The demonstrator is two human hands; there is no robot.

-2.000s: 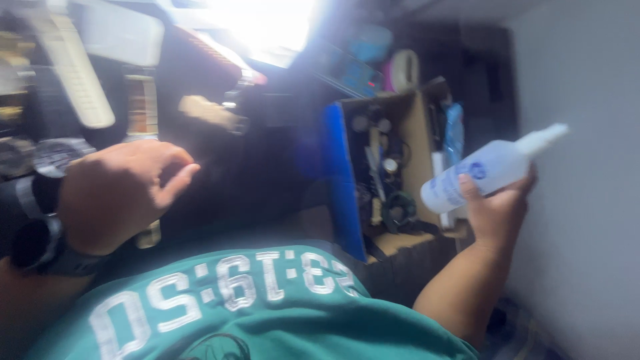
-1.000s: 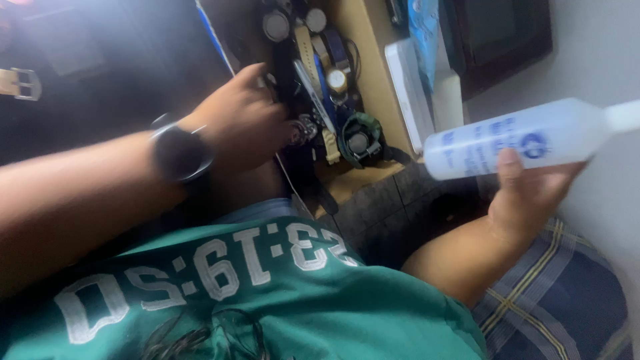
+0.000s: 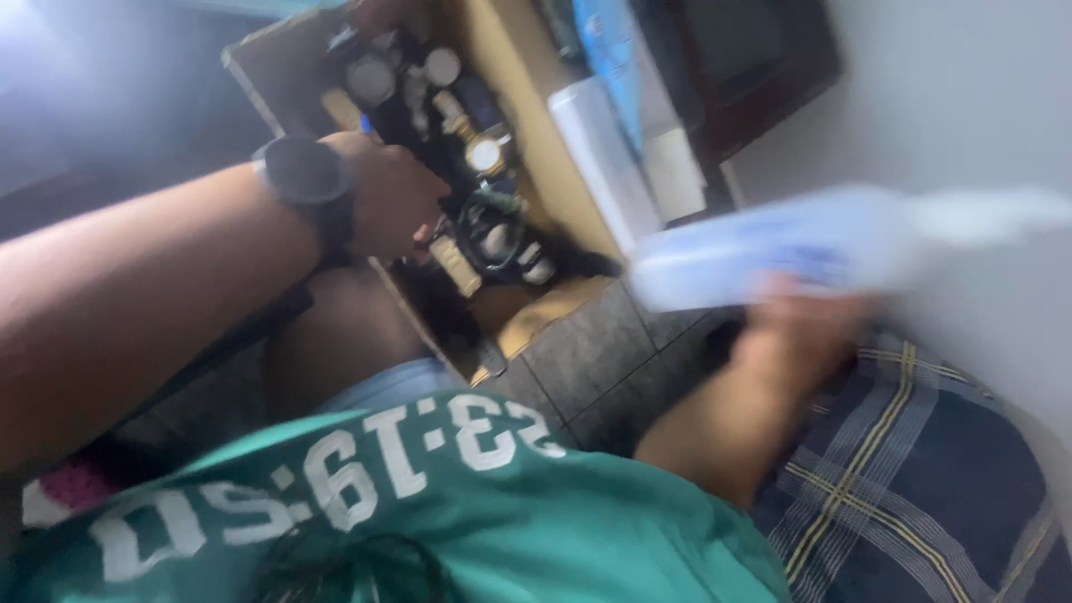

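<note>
My left hand [image 3: 389,197], a dark round wristwatch [image 3: 303,172] on its wrist, reaches into an open cardboard box [image 3: 536,126] full of wristwatches. Its fingertips are partly hidden among the straps, so whether they grip anything cannot be told. Just right of the hand lie a gold-coloured wristwatch [image 3: 484,154], a watch with a coiled dark strap [image 3: 500,239] and a pale strap piece [image 3: 455,265]. My right hand [image 3: 804,327] is closed around a translucent white plastic bottle [image 3: 754,251] with blue print and a long nozzle, tilted nearly level to the right of the box. Both bottle and hand are blurred.
A white box [image 3: 603,159] and a blue plastic packet [image 3: 610,50] stand beside the cardboard box. Dark furniture [image 3: 754,67] is behind them. Grey floor tiles [image 3: 578,352] show below, with a plaid cloth-covered surface [image 3: 904,486] at the lower right and a pale wall at the right.
My left hand has moved from outside the box, over the dark surface, to inside it among the watches. The bottle stays in my right hand. The view has shifted toward the box.
</note>
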